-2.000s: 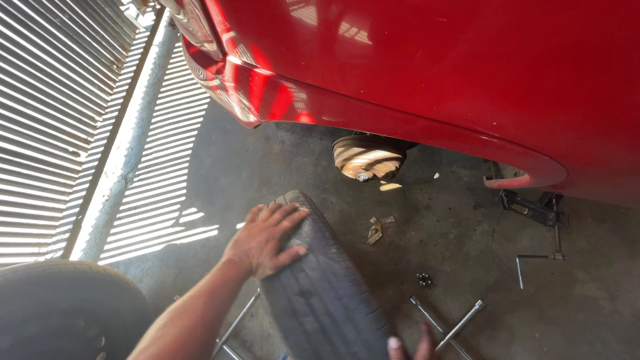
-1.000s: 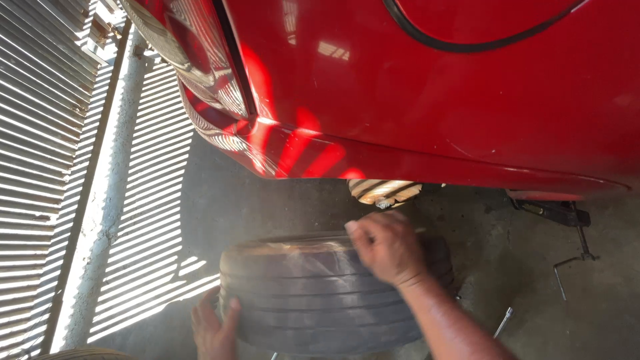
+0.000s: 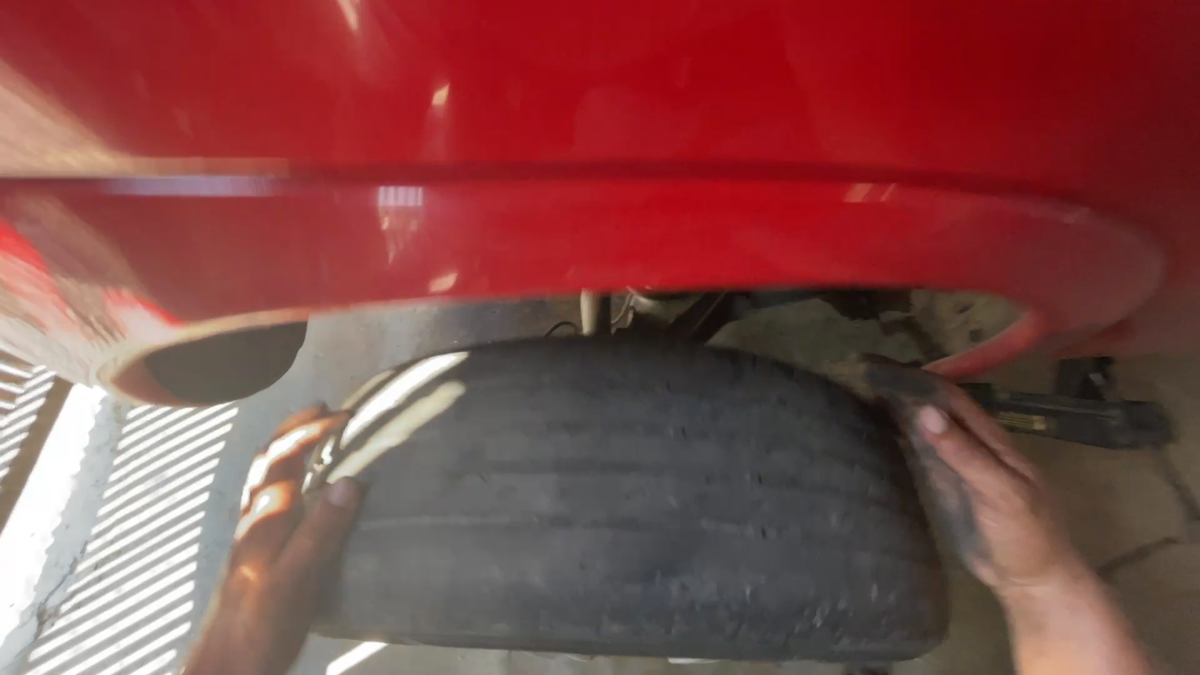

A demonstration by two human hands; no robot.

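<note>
A worn black car tyre stands upright below the wheel arch of a red car, its tread facing me. My left hand grips its left side, thumb on the tread and fingers round the edge. On the opposite side, my right hand holds the tyre, fingers pointing up along the edge. Behind the top of the tyre, suspension parts show partly. The hub and the wheel's faces are hidden.
A dark jack lies under the car at the right. The fender's lower edge overhangs the tyre. At the left a pale post runs beside striped sunlight on the concrete floor.
The tyre has moved from the floor beside the car to the wheel arch, held between both hands. My right hand has gone from its top to its right side. The view has come much closer.
</note>
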